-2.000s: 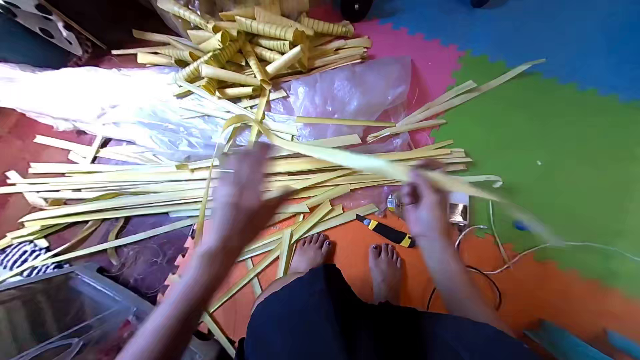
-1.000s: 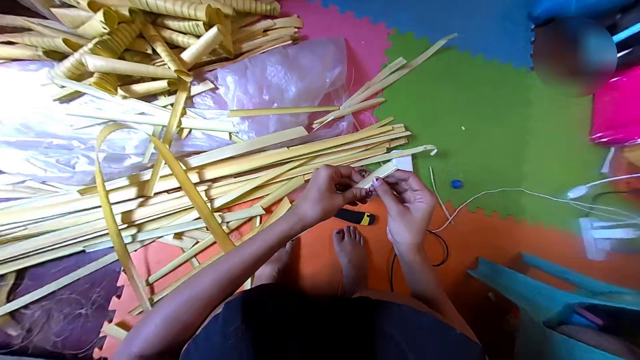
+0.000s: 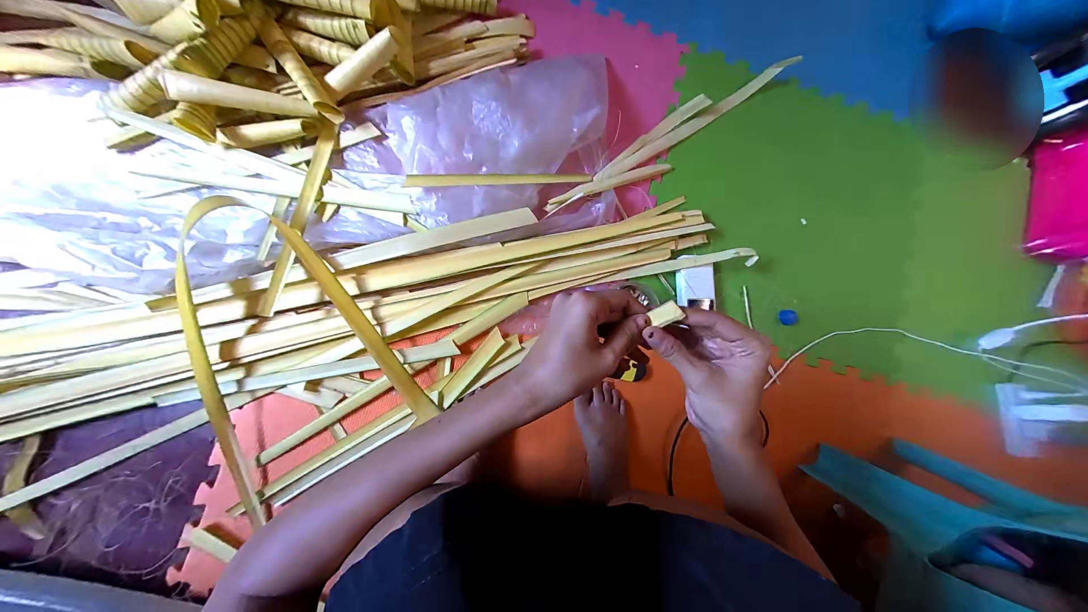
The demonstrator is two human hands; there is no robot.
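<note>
My left hand [image 3: 586,340] and my right hand [image 3: 718,357] meet in front of me, both pinching a short folded end of a pale palm-leaf strip [image 3: 665,314] between thumbs and fingers. A long yellow-green strip [image 3: 340,310] loops up and bends over beside my left forearm; whether it joins the folded end is hidden. Under my left hand lies a spread of long cut leaf strips [image 3: 476,255]. A yellow and black cutter [image 3: 631,371] shows partly between my hands, on the floor.
Rolled leaf bundles [image 3: 246,76] lie at the upper left by a clear plastic sheet [image 3: 501,119]. A small white box [image 3: 695,285], a blue cap [image 3: 788,317] and a white cord [image 3: 884,331] are on the foam mats. Turquoise plastic furniture [image 3: 901,501] stands at lower right.
Two seconds ago my hands were apart with a long strip stretched out between them. They have come together at the strip's folded end. The view has shifted right.
</note>
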